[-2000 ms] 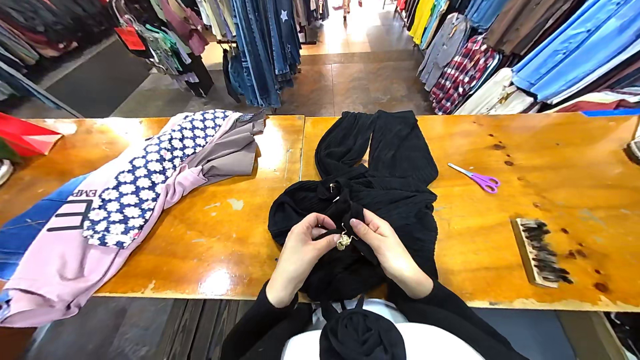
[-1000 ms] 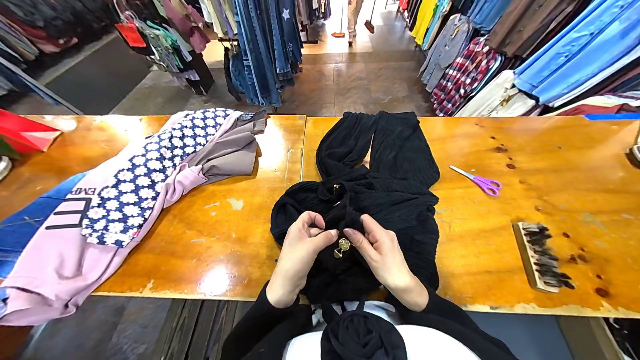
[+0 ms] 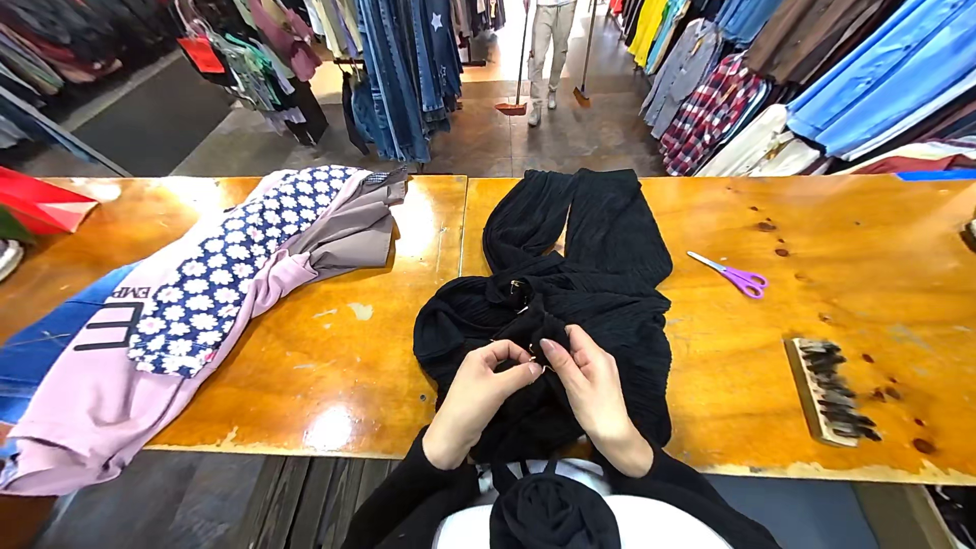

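A black crinkled garment [image 3: 618,229] lies on the wooden table, its two long parts stretched toward the far edge. Over its near part, my left hand [image 3: 484,389] pinches a small gold-coloured piece between thumb and forefinger. Right beside it, my right hand [image 3: 595,385] has its thumb and fingers closed on the black cloth, close to that same piece. What exactly the small piece is cannot be told. Another small metal fitting [image 3: 515,287] shows on the garment just beyond my hands. Purple-handled scissors [image 3: 741,280] rest to the right of the garment.
On the wooden table [image 3: 381,404], a pink garment [image 3: 76,412], a blue floral cloth [image 3: 221,274] and denim [image 3: 38,343] lie at left. A block with dark bristles or clips [image 3: 827,393] sits at right. Beyond are clothes racks and a person [image 3: 549,46] with brooms.
Both hands have moved slightly toward me from the earlier frames. The gold-coloured piece, seen dangling below the fingers before, is now mostly covered by them. The person beyond has come further into view.
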